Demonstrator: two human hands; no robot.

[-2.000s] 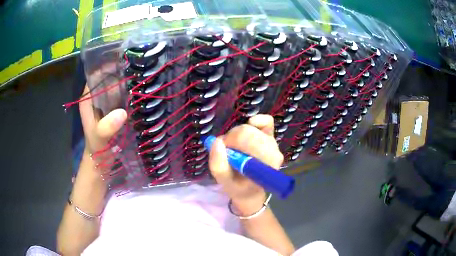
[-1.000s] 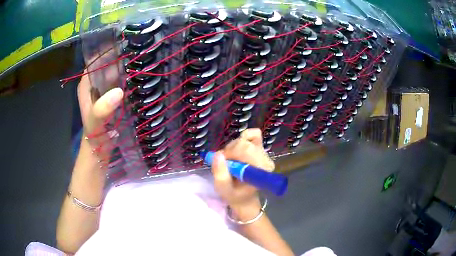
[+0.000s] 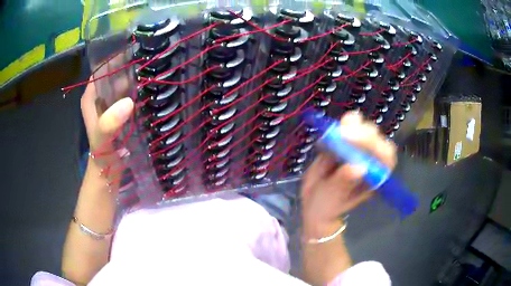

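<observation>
A clear plastic tray [image 3: 115,42] leans between the bench and my body. It holds several columns of small round wired parts [image 3: 224,78], black with silvery rims. Thin red lead wires [image 3: 185,81] hang slanting across them. My left hand [image 3: 109,120] grips the tray's left side, with the thumb on top and the fingers seen through the plastic. My right hand [image 3: 350,162], blurred, holds a blue marker [image 3: 358,162] over the right-middle columns, its light blue band toward the tray. Whether the tip touches a part cannot be told.
A green bench [image 3: 28,25] with yellow tape lies behind the tray. A brown cardboard box [image 3: 464,134] with white stickers stands at the right. A green floor sign [image 3: 437,202] shows on the grey floor. Dark furniture is at the lower right.
My right hand has moved right and up with the marker, off the second column from the left. The tray rose in view earlier. My left hand still holds the tray.
</observation>
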